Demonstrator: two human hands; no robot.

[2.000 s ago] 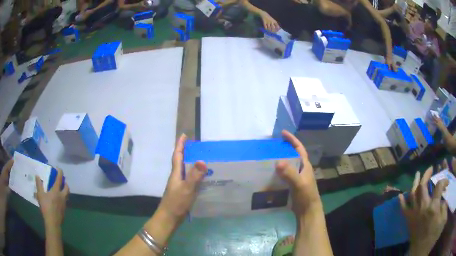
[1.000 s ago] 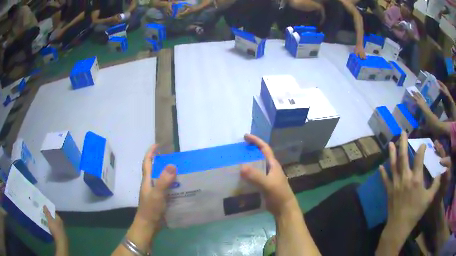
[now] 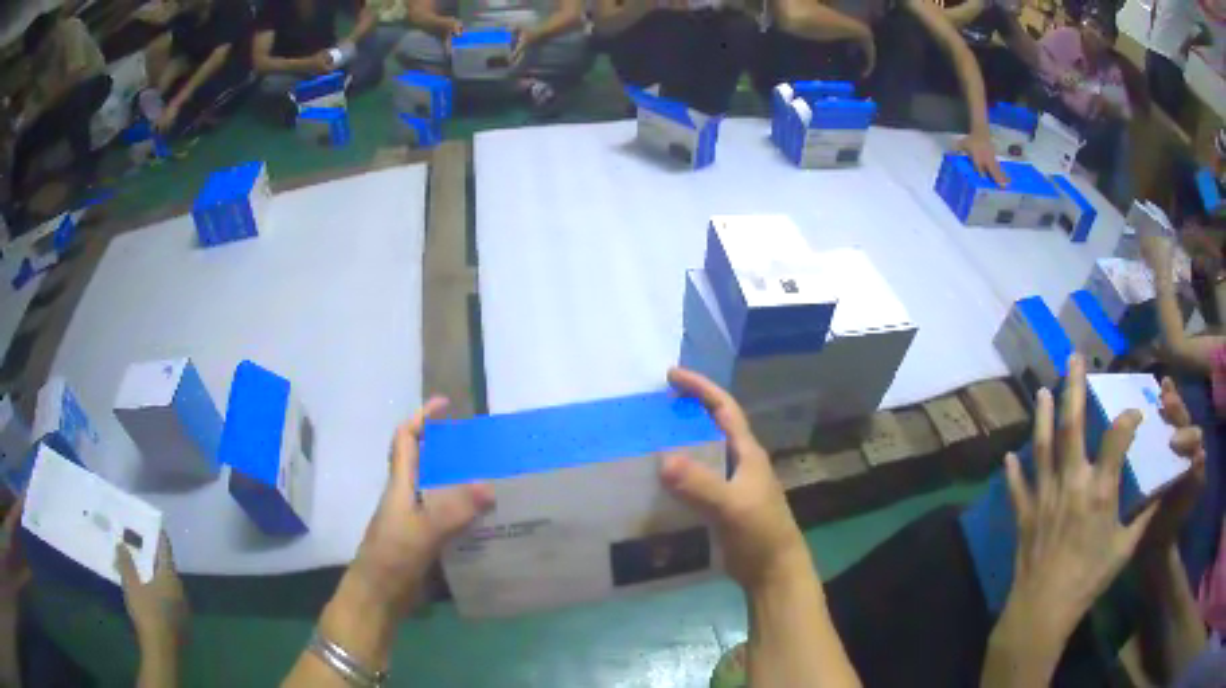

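A retail box [image 3: 571, 518] with a blue top and a white front, showing a small dark product picture and printed text, is held upright in front of me. My left hand [image 3: 410, 518] grips its left end, thumb on the white front and fingers behind. My right hand [image 3: 733, 491] grips its right end the same way. A silver bangle is on my left wrist. The box looks closed; its back and underside are hidden.
White sheets [image 3: 578, 255] cover wooden pallets [image 3: 928, 437]. Larger printed boxes [image 3: 861, 356] stand stacked beyond my right hand. Retail boxes [image 3: 269, 444] stand on the left sheet. Neighbours' hands [image 3: 1069, 518] hold boxes at both sides. People sit around the far edge.
The view has shifted right since the first frame. The box stays between both my hands, and my left thumb has moved slightly on its front. A far neighbour's box is now lower and turned.
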